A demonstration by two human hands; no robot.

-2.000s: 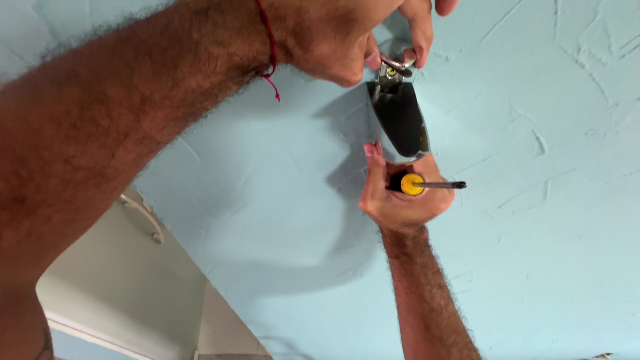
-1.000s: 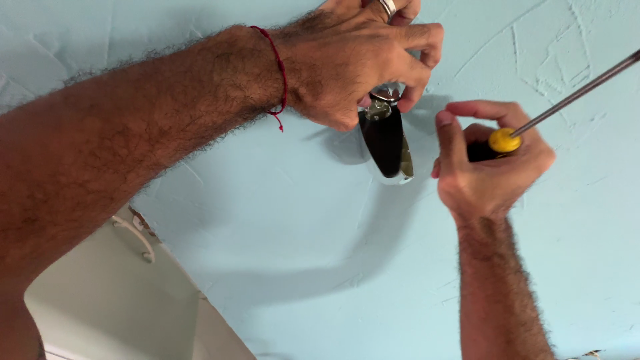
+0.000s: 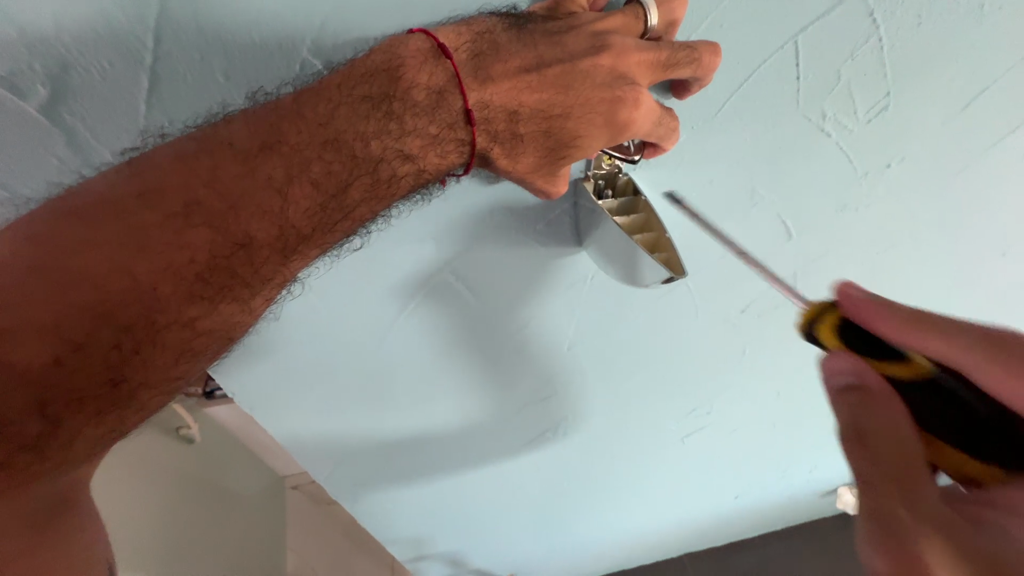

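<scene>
My left hand (image 3: 584, 88), with a ring and a red cord bracelet, grips the upper end of a small silver-coloured metal fixture (image 3: 624, 240) against the light blue surface. Its fingers hide much of that end; a shiny rounded metal part shows below them. The fixture's curved shell tapers downward, with its ribbed hollow side facing right. At the lower right, my right hand (image 3: 896, 424) holds a screwdriver (image 3: 872, 344) by its black and yellow handle. The blade points up and left, its tip a little to the right of the fixture and apart from it.
The light blue surface (image 3: 480, 320) is roughly plastered. A pale recess with a light-coloured edge (image 3: 312, 512) lies at the lower left, with a small white hook-like piece (image 3: 186, 422) in it. A dark grey area (image 3: 768, 552) borders the bottom right.
My right hand has moved away from the fixture's lower end to the right, and the screwdriver has turned its tip toward the fixture. The fixture's dark face now shows as ribbed hollows.
</scene>
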